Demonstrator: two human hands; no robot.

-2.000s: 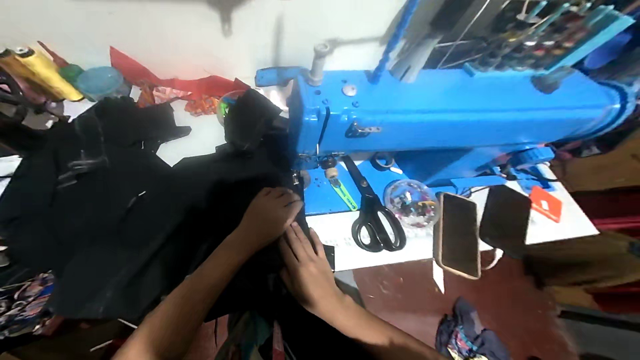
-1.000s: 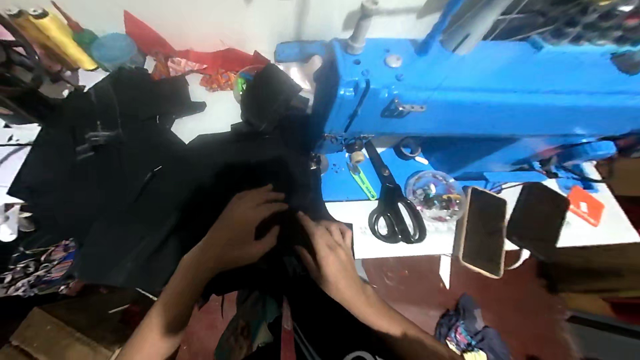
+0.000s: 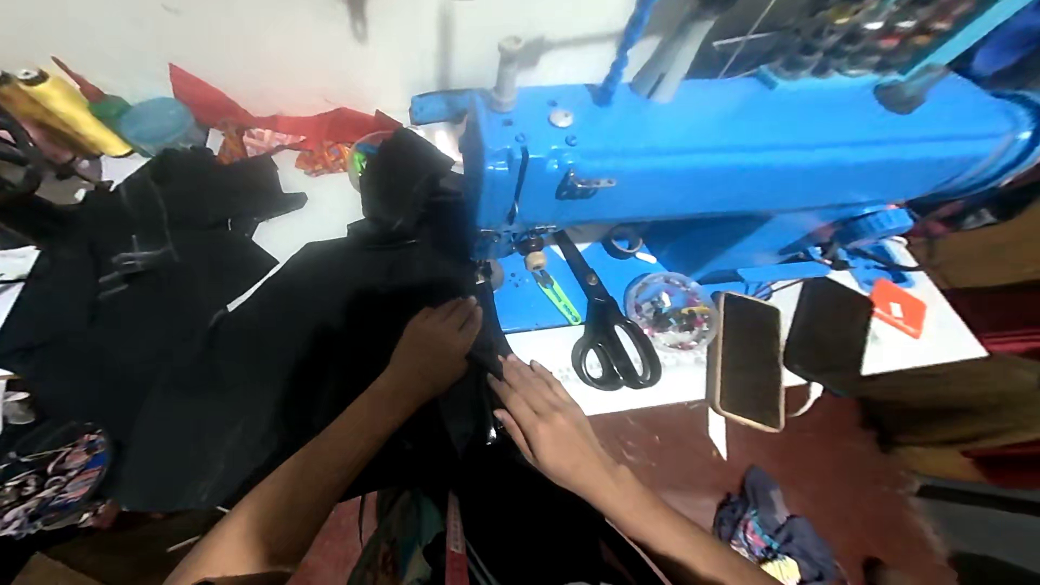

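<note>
A blue sewing machine [image 3: 731, 162] stands at centre right, its needle end over black fabric [image 3: 325, 325] that spreads across the table and hangs down in front. My left hand [image 3: 435, 345] presses flat on this fabric, just left of and below the presser foot [image 3: 484, 275]. Close by, my right hand [image 3: 548, 414] lies on the fabric's right edge, its fingertips on a folded strip. Under the machine's arm are black-handled scissors [image 3: 615, 345] and a green thread snipper or cutter [image 3: 558, 296]. The needle tip is too small to tell.
Right of the scissors are a clear bowl of small items [image 3: 671, 312], a phone [image 3: 749, 361], a dark flat object [image 3: 829, 333] and an orange piece [image 3: 898, 309]. Yellow thread cones [image 3: 73, 114] and red cloth scraps [image 3: 268, 122] lie along the wall. Cloth [image 3: 772, 528] rests on the floor.
My left hand, spread on the fabric lower down one second ago, is now nearer the presser foot with its fingers closer together. My right hand's fingers now lie along the fabric's edge.
</note>
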